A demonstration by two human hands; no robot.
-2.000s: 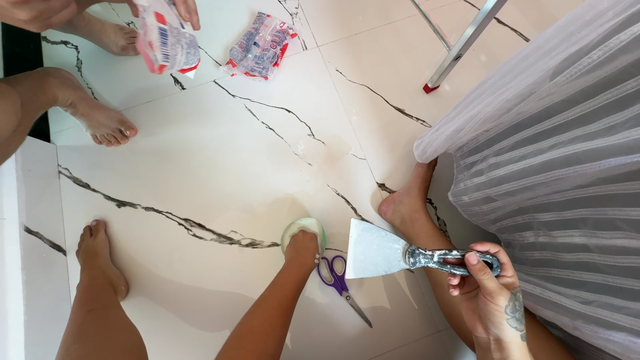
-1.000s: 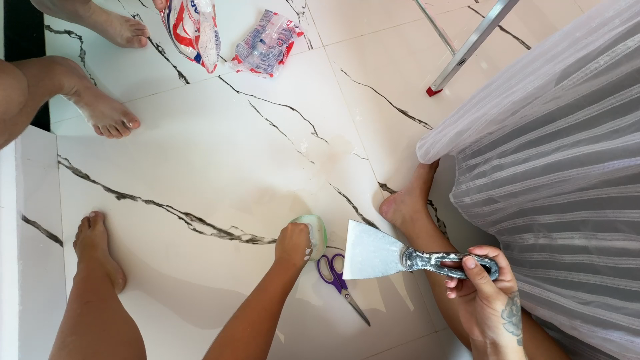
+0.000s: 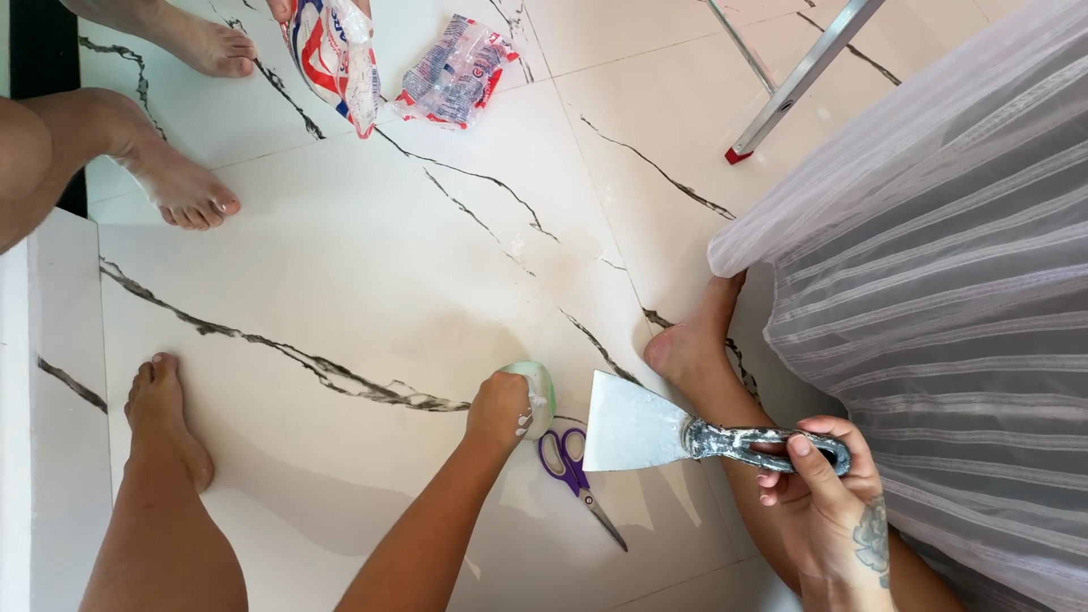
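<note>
My left hand (image 3: pixel 500 406) is curled at the left side of a small pale green bowl (image 3: pixel 541 393) on the floor. White paste shows on its fingers and in the bowl; the fingertips are hidden, so a grip on the bowl is unclear. My right hand (image 3: pixel 820 472) holds a wide putty knife (image 3: pixel 637 422) by its paste-spattered handle, with the blade pointing left, raised above the floor. Between the bowl and the blade, purple-handled scissors (image 3: pixel 586 484) lie partly open on the tiles.
Another person's hand (image 3: pixel 280 8) holds a red, white and blue plastic bag (image 3: pixel 336 64) at the top. Beside it lies a crumpled printed bag (image 3: pixel 459 72). Bare feet rest on marbled floor tiles (image 3: pixel 340 255). A metal ladder leg (image 3: pixel 799 81) stands upper right; sheer white fabric (image 3: pixel 960 280) hangs at right.
My left hand has shifted from the bowl's near side to its left side, exposing more of the bowl. The other person's bag has turned and moved slightly. My right hand still holds the putty knife.
</note>
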